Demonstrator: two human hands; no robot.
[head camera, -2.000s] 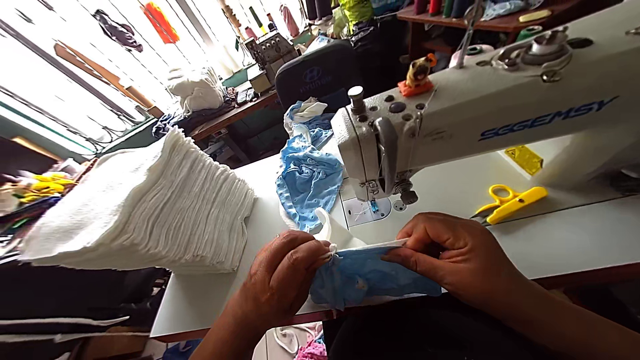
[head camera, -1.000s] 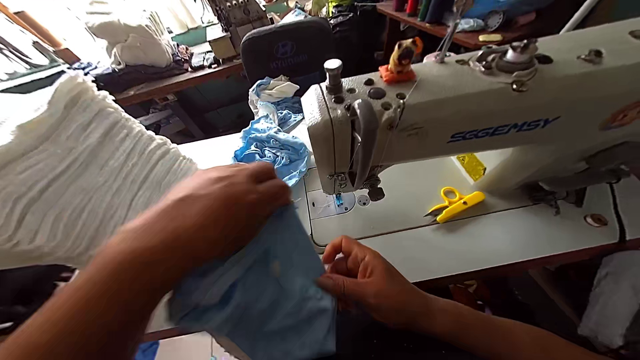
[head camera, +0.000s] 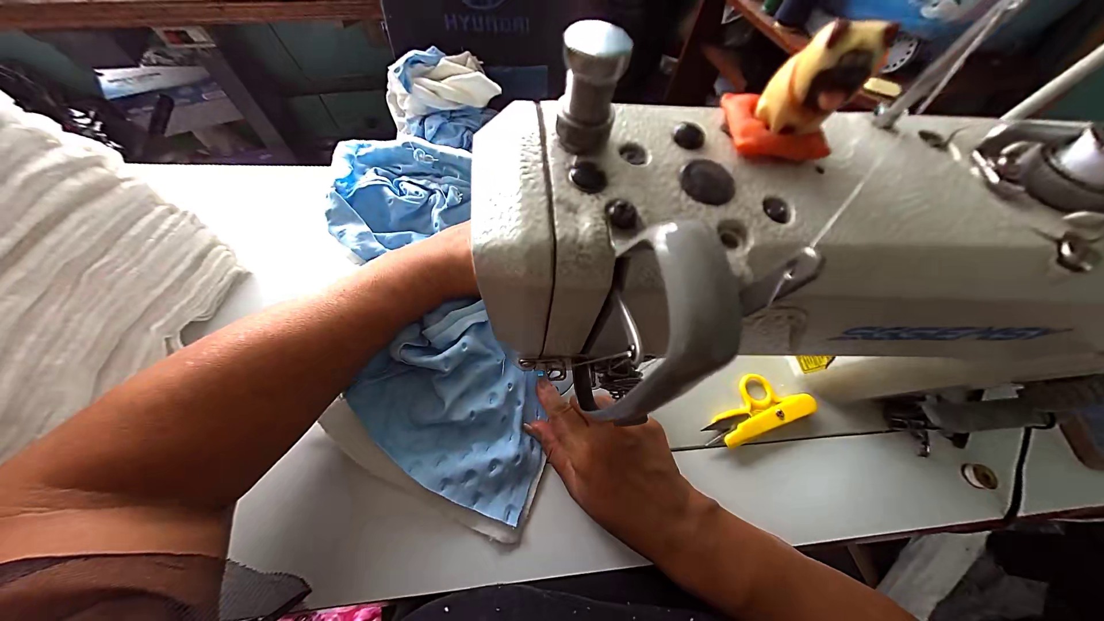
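Blue fabric with a white layer beneath (head camera: 448, 423) lies on the white table of an industrial sewing machine (head camera: 776, 250), one edge at the presser foot. Beside the needle area, my right hand (head camera: 612, 457) rests with its fingertips at the fabric's right edge; whether it pinches the cloth is unclear. My left forearm reaches over the cloth and passes behind the machine head, which hides my left hand. More gathered blue fabric (head camera: 397, 194) lies behind that forearm. Yellow thread snips (head camera: 768, 414) lie on the table to the right of my right hand.
A tall stack of white cloth pieces (head camera: 95, 267) stands at the left. A dog figurine on an orange base (head camera: 793, 112) sits atop the machine. A small bobbin (head camera: 979, 475) lies at the table's right. The dark back of a chair (head camera: 483, 43) is behind the table.
The blue fabric, held up in front of the machine before, now lies flat at the presser foot. My left hand has gone behind the machine head. The view has moved closer.
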